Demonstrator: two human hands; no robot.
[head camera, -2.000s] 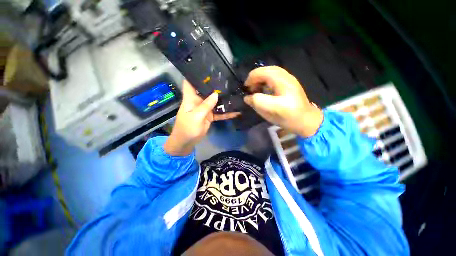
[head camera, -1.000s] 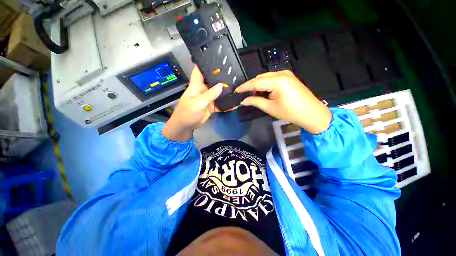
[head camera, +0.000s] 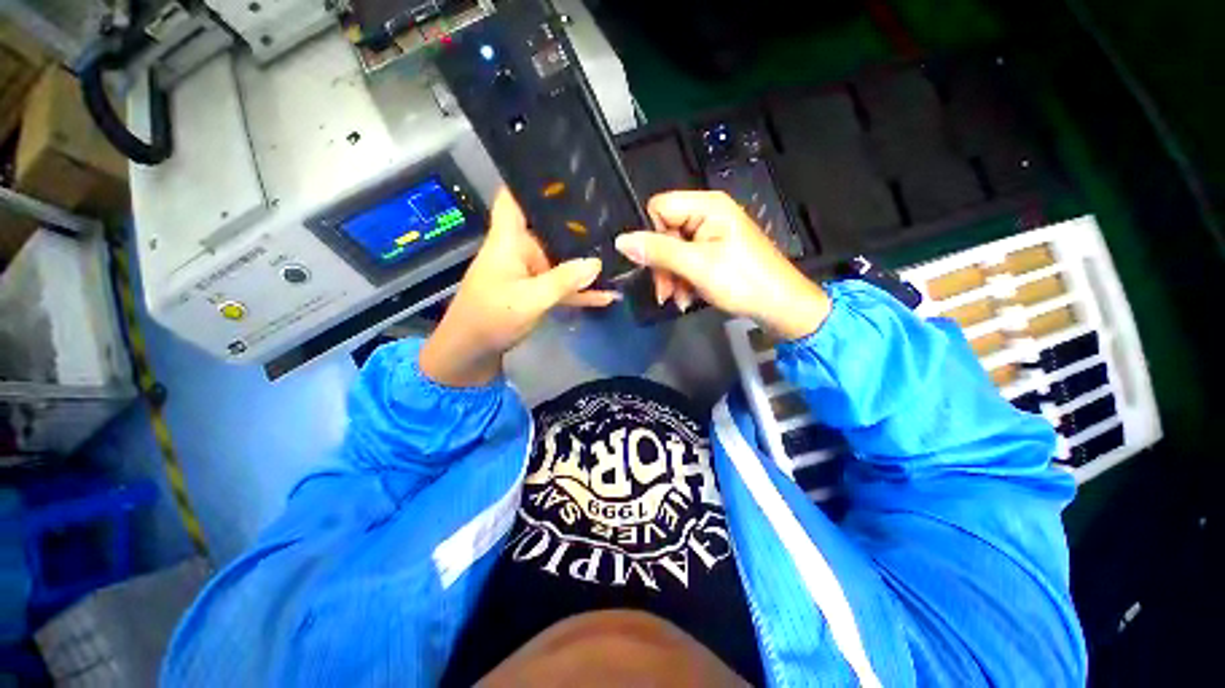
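A black phone body (head camera: 551, 155) is held up in front of me, tilted, its camera end away from me, with small white and orange spots on its face. My left hand (head camera: 517, 289) grips its near end from the left, thumb on the face. My right hand (head camera: 719, 262) is at its lower right corner, thumb and finger pinched at the edge; whether a small part is between them I cannot tell. Another phone body (head camera: 752, 182) lies in the black carrier tray (head camera: 873, 161) behind my right hand.
The white machine (head camera: 202, 188) with a lit blue screen (head camera: 407, 222) stands at the left. The white parts tray (head camera: 1135, 363) with tan and black strips is at the right, partly under my right sleeve. A small black item (head camera: 887, 280) lies at its back edge.
The phone body has shifted slightly left, still in my left hand. My right hand has moved a little left along its near edge. The small black item by the white tray now shows.
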